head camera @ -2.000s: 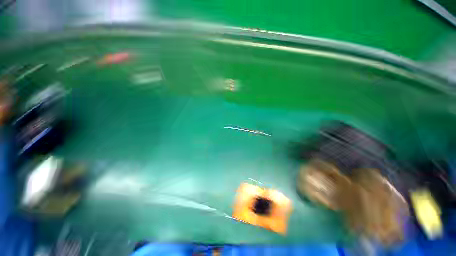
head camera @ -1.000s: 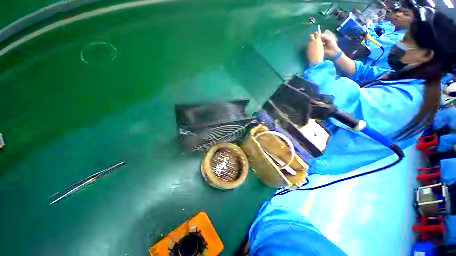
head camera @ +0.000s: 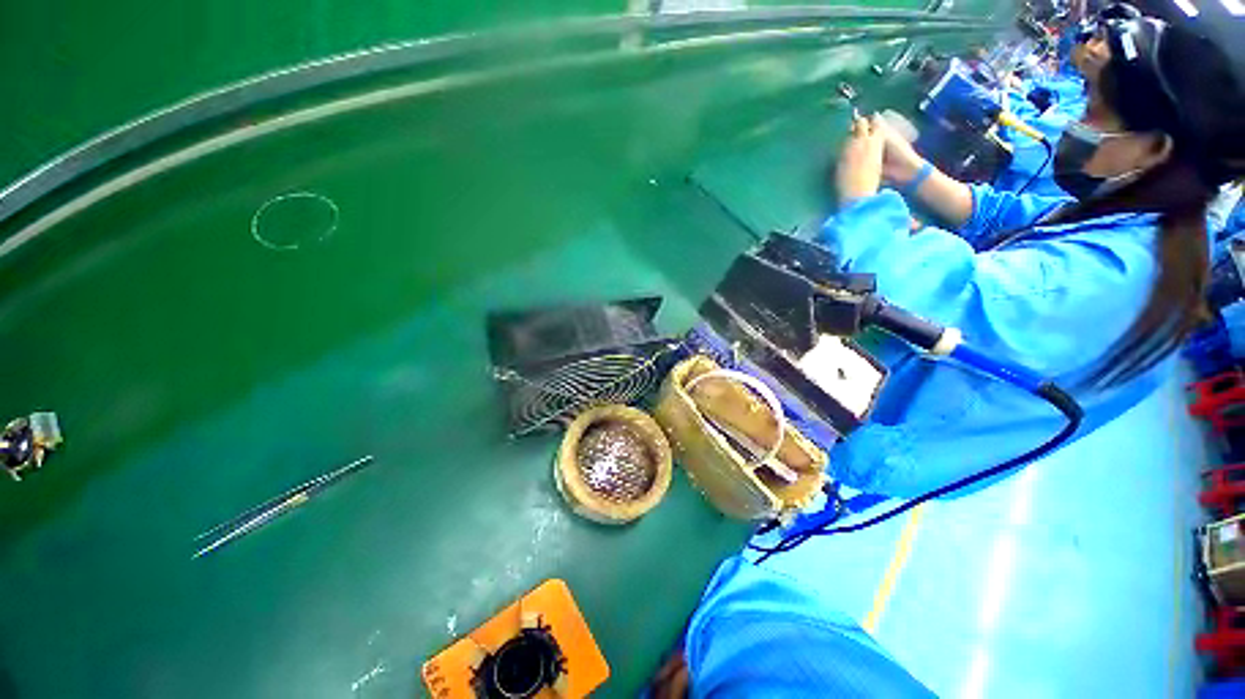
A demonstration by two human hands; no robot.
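The orange fixture (head camera: pixel 575 642) lies at the bottom edge, with a black round holder (head camera: pixel 520 666) in it, partly cut off. Tweezers (head camera: pixel 284 505) lie on the green mat to its upper left. A round workpiece (head camera: pixel 23 445) with a pale tab lies at the far left. A tip cleaner pot (head camera: pixel 614 464) with shiny shavings stands above the fixture, beside a tan holder box (head camera: pixel 710 444). My right sleeve enters at the bottom; only a small dark sliver, possibly my right hand (head camera: pixel 669 677), shows at its end. My left hand is out of view.
A black fan (head camera: pixel 574 358) with a wire guard stands behind the pot. A soldering iron (head camera: pixel 908 328) with a blue cord sits at the dark station (head camera: pixel 785 303). A neighbour in a blue smock (head camera: pixel 1010 301) sits at right, hands raised. The conveyor rail curves across the top.
The view has swung right, then shifted slightly left since a second ago. The workpiece at the far left now shows more fully. The neighbour's hands have shifted slightly. Tweezers and fixture stay on the mat.
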